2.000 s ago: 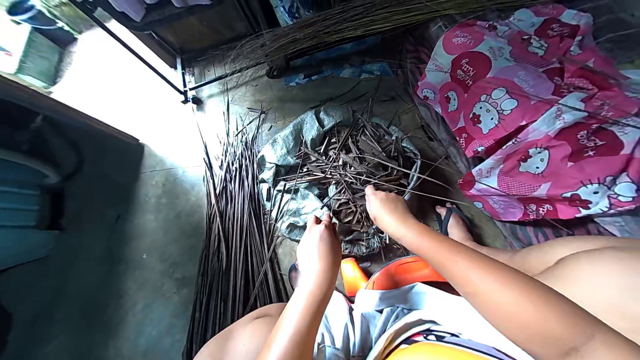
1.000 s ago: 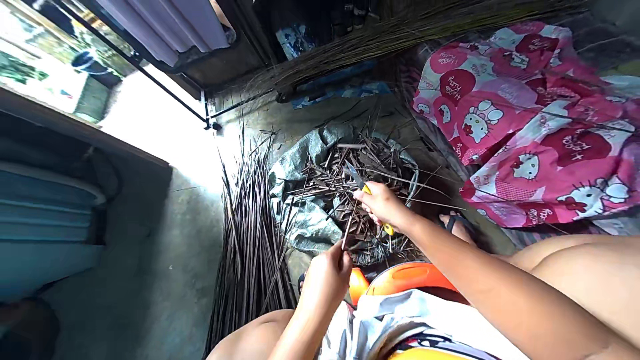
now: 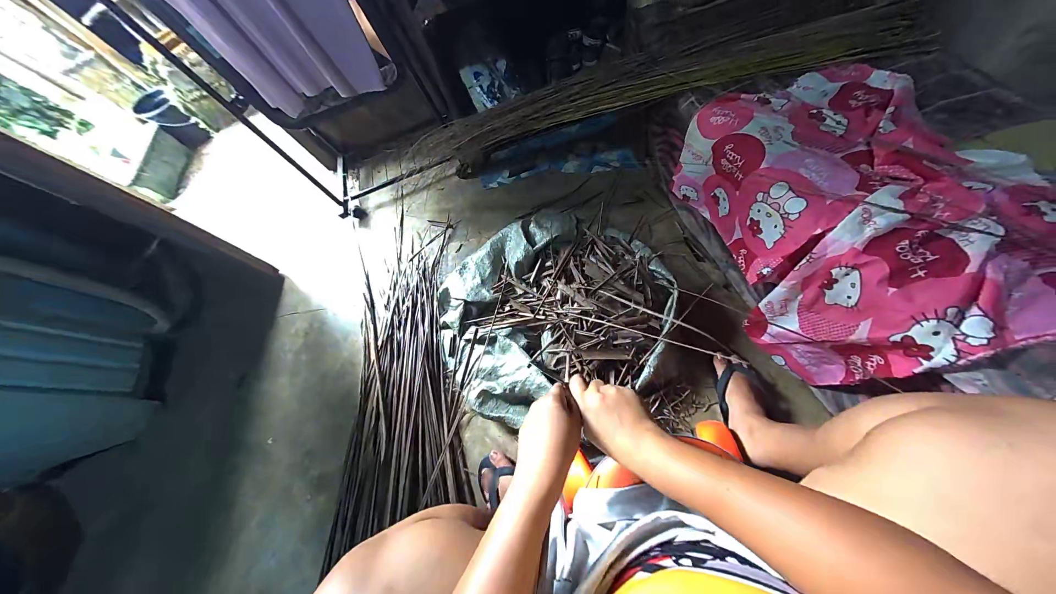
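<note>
My left hand and my right hand meet at the near rim of an open woven plastic sack. Both are closed around the end of a thin dry stalk, most of which my fingers hide. Short brown stalk scraps fill the sack just beyond my hands. A long bundle of dry dark stalks lies on the floor left of the sack. Whether the yellow-handled knife is still in my right hand cannot be seen.
A pink printed cloth lies at the right. Another long bundle of thin stalks stretches across the back. A metal frame stands at the back left, near the bright doorway. My sandalled feet flank the sack; an orange plastic object is between my legs.
A second ago my right hand held a yellow-handled knife over the scraps, above my left hand. Now it has come down beside my left hand, and no blade shows.
</note>
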